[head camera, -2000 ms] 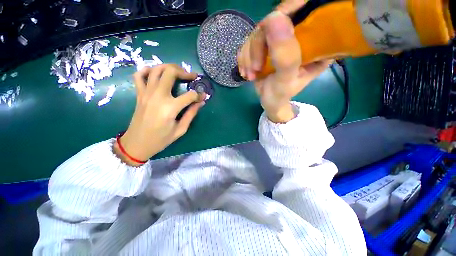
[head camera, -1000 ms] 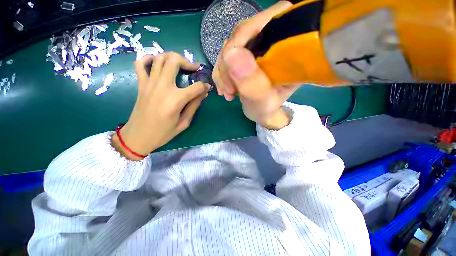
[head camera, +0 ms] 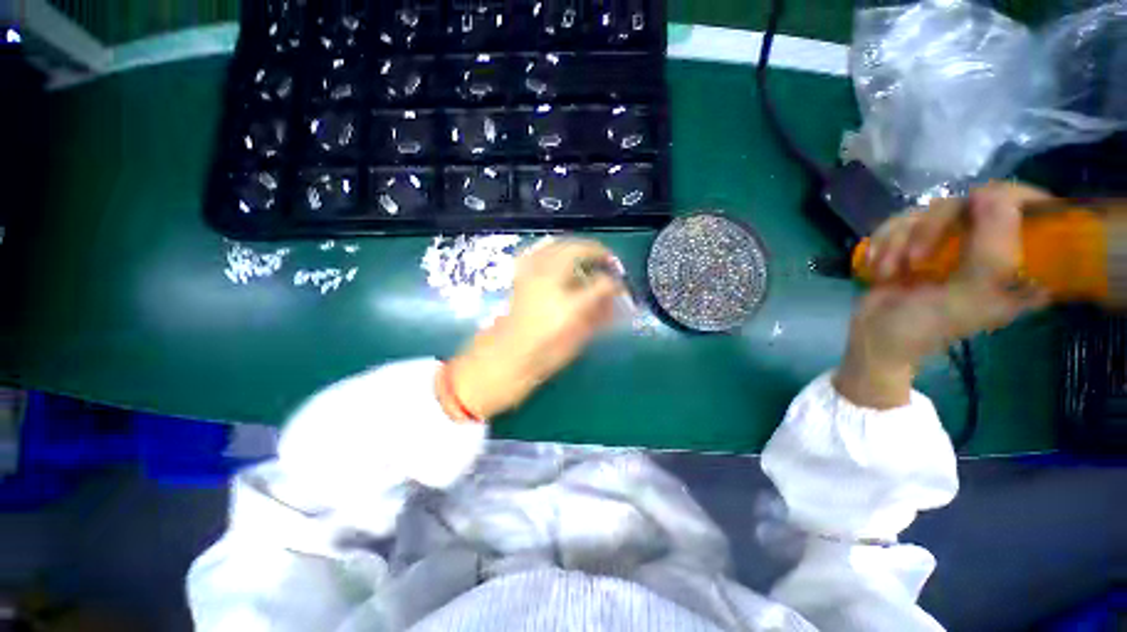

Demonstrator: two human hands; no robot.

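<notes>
My right hand (head camera: 945,272) is shut on the orange electric screwdriver (head camera: 1051,253), its black nose pointing left, at the right of the bench. My left hand (head camera: 550,309) is blurred, between the pile of silver-white metal pieces (head camera: 465,270) and the screw dish (head camera: 707,273). Its fingertips are closed around a dark round unit (head camera: 602,267), mostly hidden and blurred. The dish holds grey screws and lies between my hands. The black blister tray (head camera: 445,226) lies behind, its pockets holding round units with silver strips.
Smaller piles of silver-white parts (head camera: 256,263) lie at the left. A black box with a cord (head camera: 861,198) and a clear plastic bag (head camera: 927,93) lie at the back right. Black stacked trays (head camera: 1094,383) stand at the right end. Blue bins (head camera: 185,447) show below the bench edge.
The view has shifted, showing more of the tray. The screwdriver has moved right, away from the unit and my left hand. My left hand still holds the unit.
</notes>
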